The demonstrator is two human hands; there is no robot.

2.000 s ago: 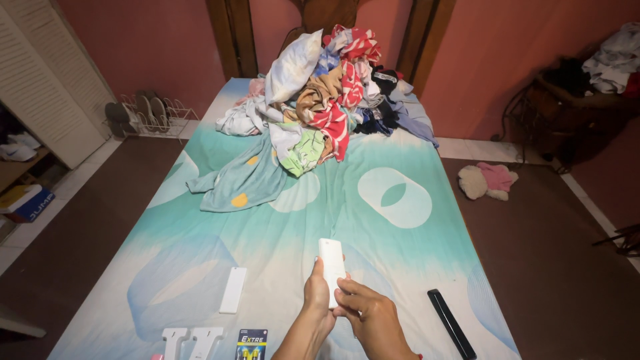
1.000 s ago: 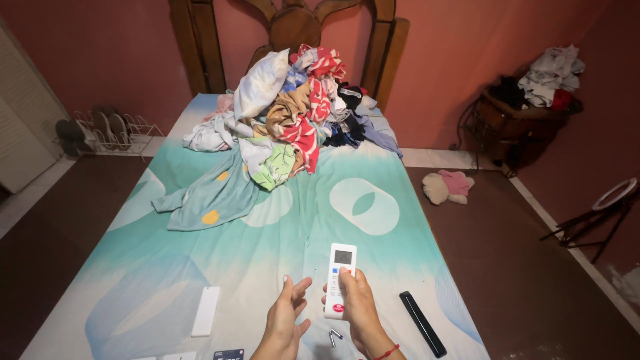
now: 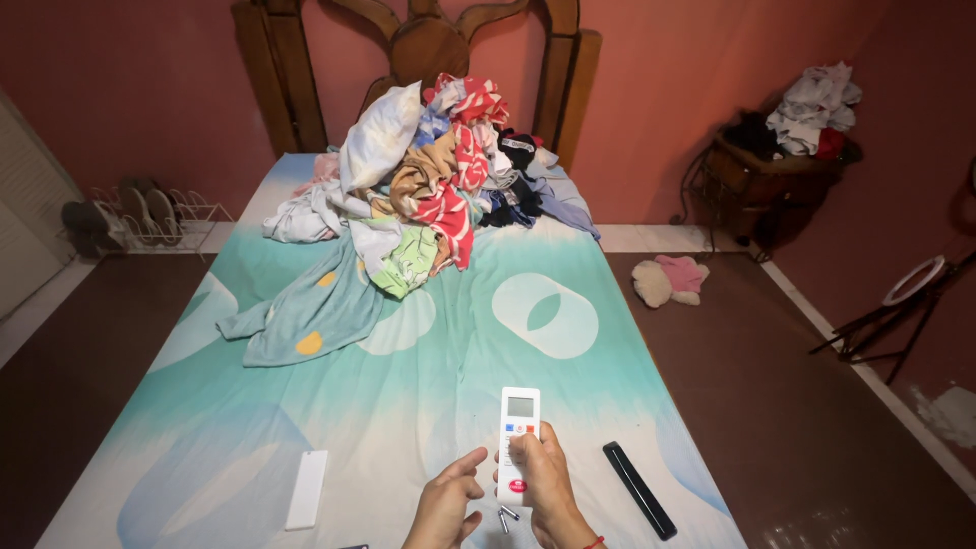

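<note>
A white remote control (image 3: 520, 412) with a small grey screen stands face toward me in my right hand (image 3: 553, 480), whose thumb lies on its buttons. To its left is my left hand (image 3: 450, 499), fingers spread and holding nothing. Two small batteries (image 3: 504, 521) lie on the bed sheet just below the remote. Farther left on the sheet rests a white flat oblong piece (image 3: 306, 489). A glossy black bar-shaped object (image 3: 639, 490) lies right of my right hand.
A pile of clothes (image 3: 435, 175) with a pillow (image 3: 381, 137) fills the bed's head end. A plush toy (image 3: 671, 280) lies on the floor at right, near a nightstand (image 3: 762, 183) and a ring light on a tripod (image 3: 913, 282). A wire rack (image 3: 164, 221) stands at left.
Two seconds ago both hands held the remote, its plain side up. My left hand has let go, and the remote now shows its screen and buttons. The batteries have come into sight.
</note>
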